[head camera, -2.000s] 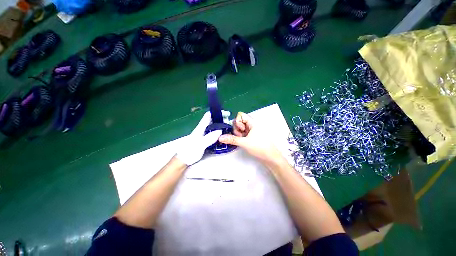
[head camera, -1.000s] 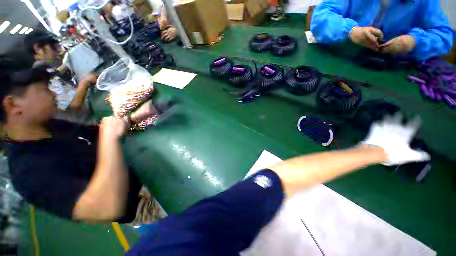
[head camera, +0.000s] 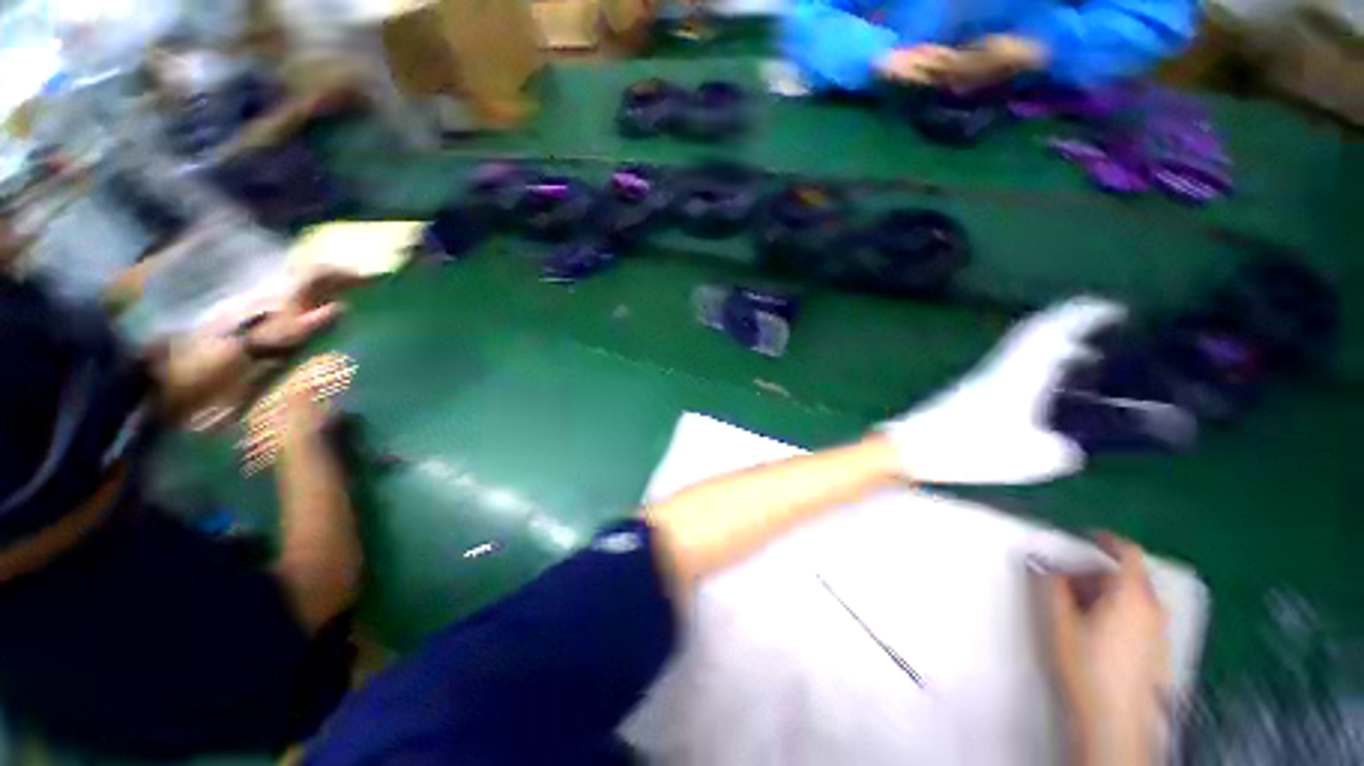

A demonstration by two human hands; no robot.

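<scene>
The picture is blurred. My left hand [head camera: 995,404], in a white glove, reaches right across the table, fingers apart around the near side of a dark stand or clip part [head camera: 1122,422] with a pale edge. I cannot tell whether it grips the part. My bare right hand [head camera: 1114,644] is low at the right over the white work mat [head camera: 778,614], thumb and finger raised; blur hides whether it holds a small piece. Another dark part [head camera: 748,319] with pale edges lies beyond the mat.
Dark round fan housings [head camera: 711,198] stand in a row beyond, with more at the right [head camera: 1272,307]. A person in blue [head camera: 972,38] works across the table near a purple heap [head camera: 1182,150]. A person in dark clothes [head camera: 135,599] is at the left. Blurred metal pieces [head camera: 1301,673] show bottom right.
The view has swung from the mat towards the left. My left hand has left the part it held and, open a second ago, is now lower around another. My right hand has come back into view.
</scene>
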